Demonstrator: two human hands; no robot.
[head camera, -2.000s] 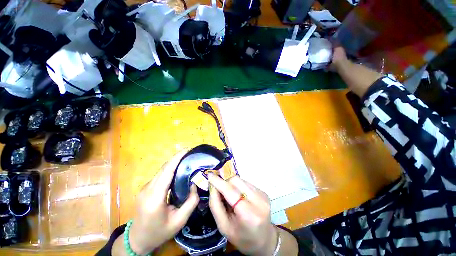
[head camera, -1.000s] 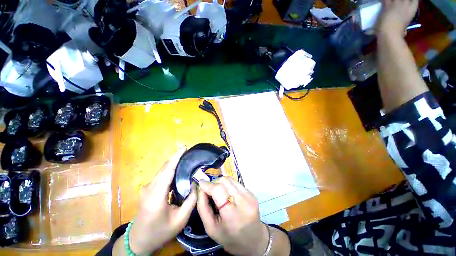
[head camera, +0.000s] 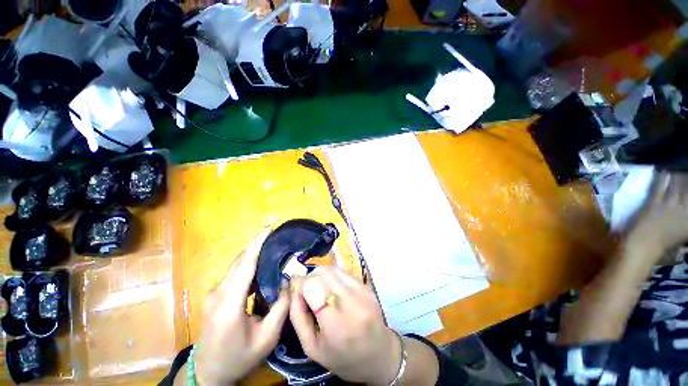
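Note:
A black camera housing (head camera: 284, 252) with a curved, glossy rim stands near my body at the bottom middle. My left hand (head camera: 245, 324) holds it from the left, thumb at its opening. My right hand (head camera: 339, 320) is at the opening, with thumb and finger pinched together by a small white piece (head camera: 296, 267) inside. What the fingertips pinch is too small to tell. A black cable (head camera: 330, 185) with a split end lies on the bench behind the housing.
A clear blister tray (head camera: 124, 317) with black shells (head camera: 103, 231) is at left. White paper sheets (head camera: 411, 219) lie mid-bench. White and black cameras (head camera: 117, 113) crowd the green strip. One white camera (head camera: 462, 98) lies at its right. A neighbour's arm (head camera: 634, 256) is at right, near a black square panel (head camera: 564, 137).
The neighbour's arm has moved from the far right back towards the near right. The white camera on the green strip has turned. My hands stay at the housing, fingertips shifted slightly.

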